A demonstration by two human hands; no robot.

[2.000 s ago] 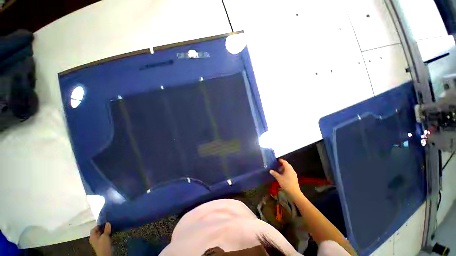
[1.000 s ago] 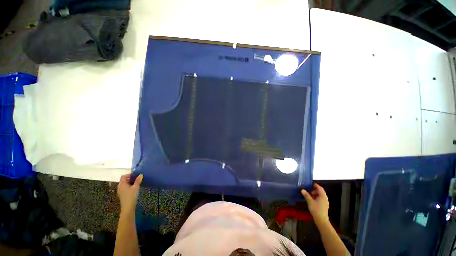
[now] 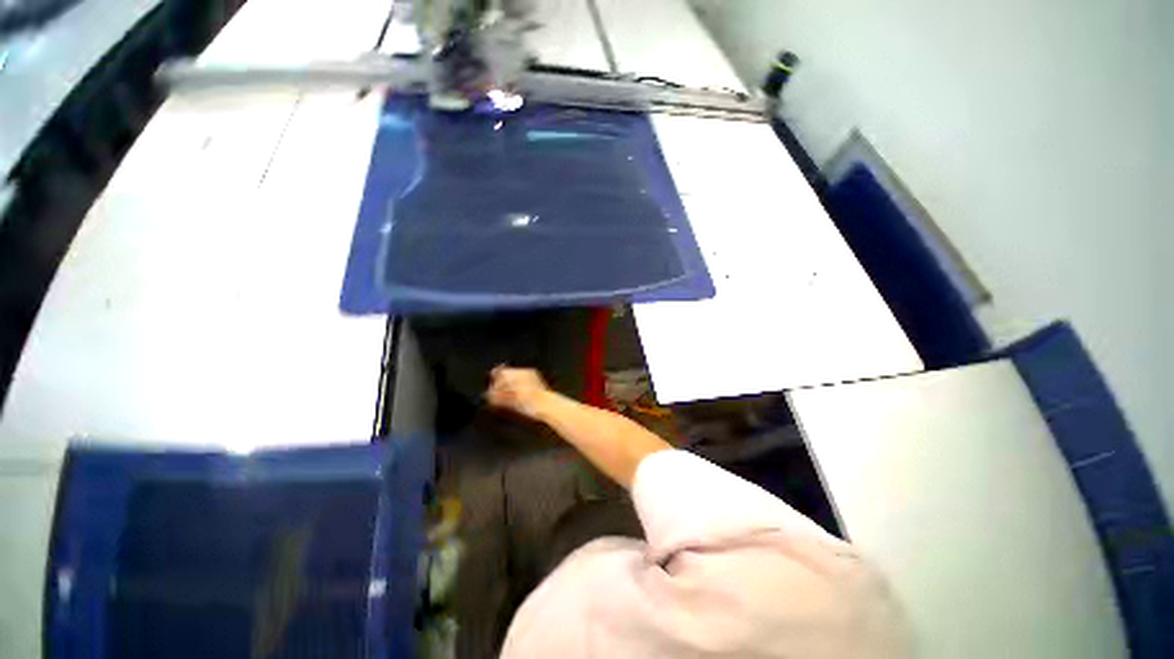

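Note:
A blue sewing template [image 3: 366, 245] with a dark panel inside lies on the white table under the machine head. Its front edge reaches over the dark gap in the table. A second blue template [image 3: 90, 541] with a dark panel lies at the lower left, cut off by the picture's edge. My right hand [image 3: 518, 389] is over the gap, in front of the first template and apart from it. The hand is small and blurred, and its fingers cannot be made out. My left hand is not in view.
The sewing machine head [image 3: 466, 45] stands at the top, on a silver beam [image 3: 618, 93] across the table. More blue templates [image 3: 901, 245] lean by the wall at the right. A white table section [image 3: 959, 502] is at the lower right. A red part [image 3: 597, 354] shows in the gap.
The view has turned right toward the machine. My right hand has let go of the loaded template and moved into the gap area. The loaded template now shows at lower left; my left hand has left view.

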